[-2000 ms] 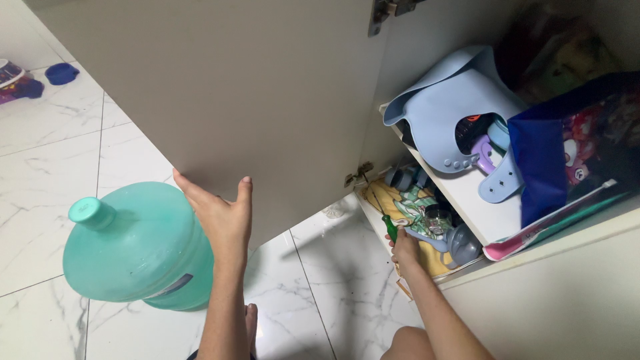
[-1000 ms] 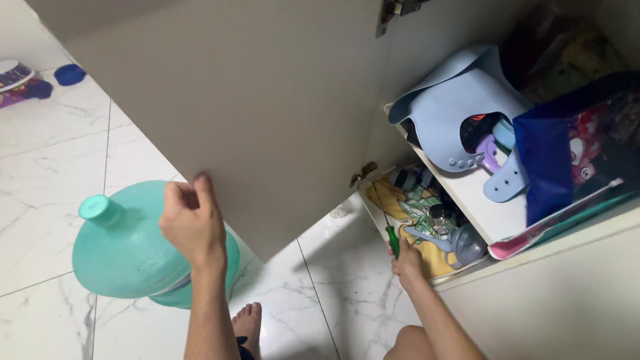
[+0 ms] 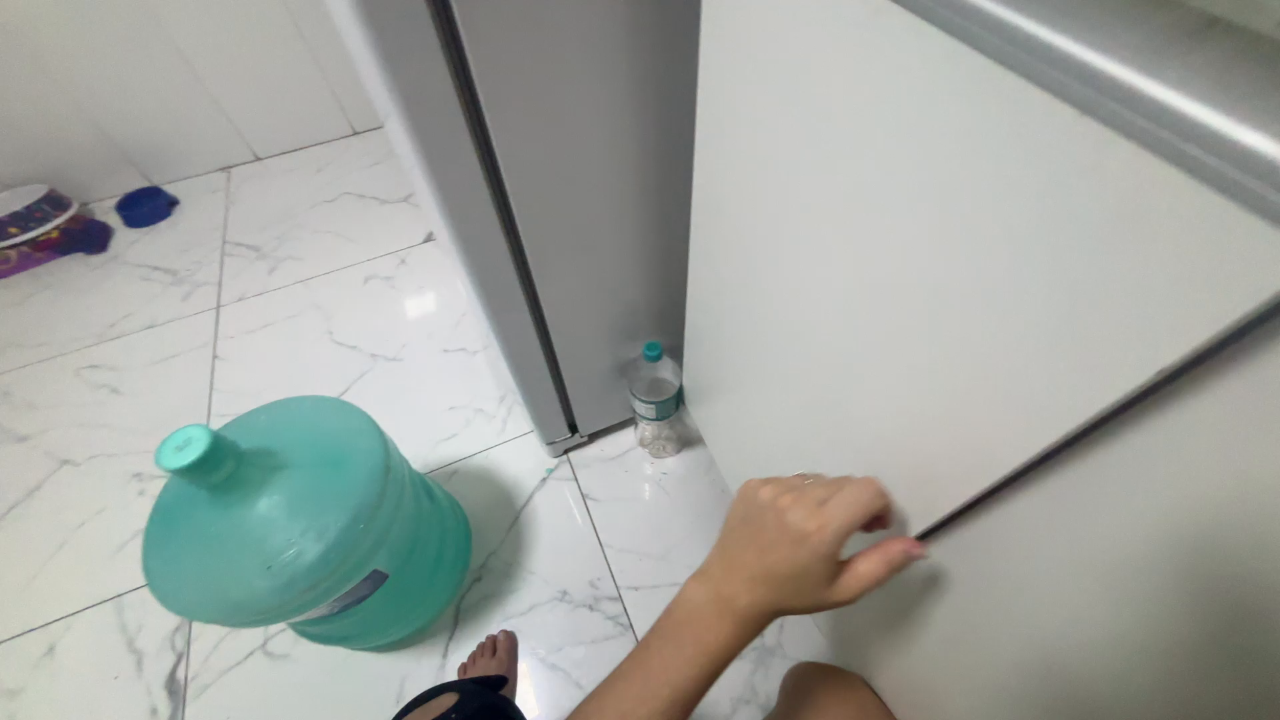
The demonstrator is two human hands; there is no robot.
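Note:
My left hand [image 3: 810, 545] is at the lower edge of the white cabinet door [image 3: 930, 260], its fingers loosely curled and the thumb apart, its tip by the door's edge. Nothing shows between thumb and fingers. The door lies across the cabinet front and hides the inside, with a narrow dark gap along its edge. Out of view is my right hand, and the green-handled tool does not show either. A large green water jug [image 3: 310, 520] stands on the floor to the left of my left hand.
A grey refrigerator [image 3: 590, 200] stands left of the cabinet, with a small clear plastic bottle [image 3: 657, 405] on the floor beside it. Near the wall at far left are a blue cup-like object [image 3: 146, 206] and a patterned container [image 3: 38, 218]. My bare foot [image 3: 490, 660] is below the jug.
The cabinet door has swung from open to across the front, covering the shelves and drawer. My left hand has moved right with it. My right hand and the green-handled tool have left the view.

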